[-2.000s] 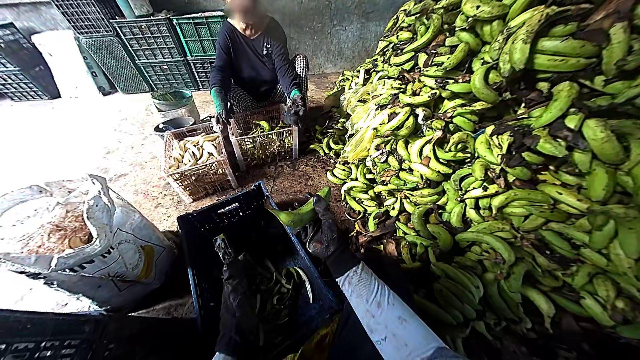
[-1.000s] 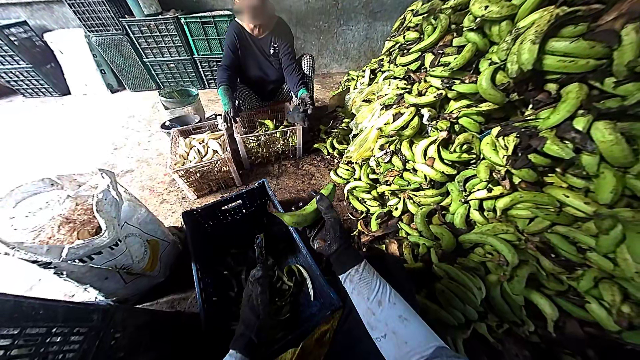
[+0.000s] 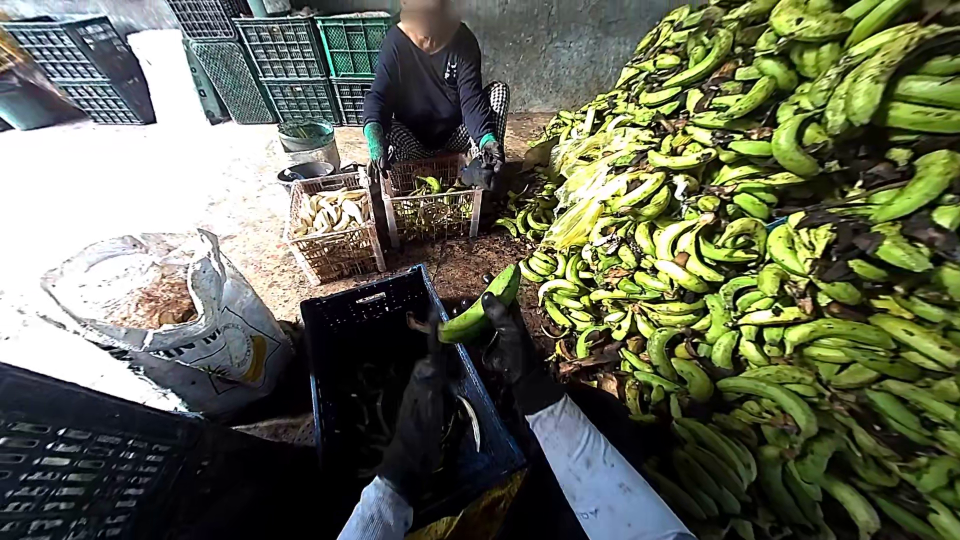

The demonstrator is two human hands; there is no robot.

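Observation:
My right hand (image 3: 511,349), in a dark glove, holds a green plantain (image 3: 480,306) over the right rim of a dark blue plastic crate (image 3: 487,409). The fruit tilts up to the right. My left hand (image 3: 420,412), gloved in black too, is above the crate close to the plantain's lower end; something thin and dark shows at its fingers, but whether it grips a tool is too dark to tell. Strips of peel (image 3: 469,421) lie in the shadowed crate.
A big heap of green plantains (image 3: 720,300) rises at right. Ahead, a gloved person (image 3: 431,90) sits behind a wire-sided crate (image 3: 433,214), beside a crate of peeled plantains (image 3: 337,247). At left are a white woven sack (image 3: 240,337), a black crate (image 3: 82,457) and stacked crates (image 3: 285,67).
My left hand has moved up to the lower end of the plantain. The plantain is now tilted more steeply in my right hand.

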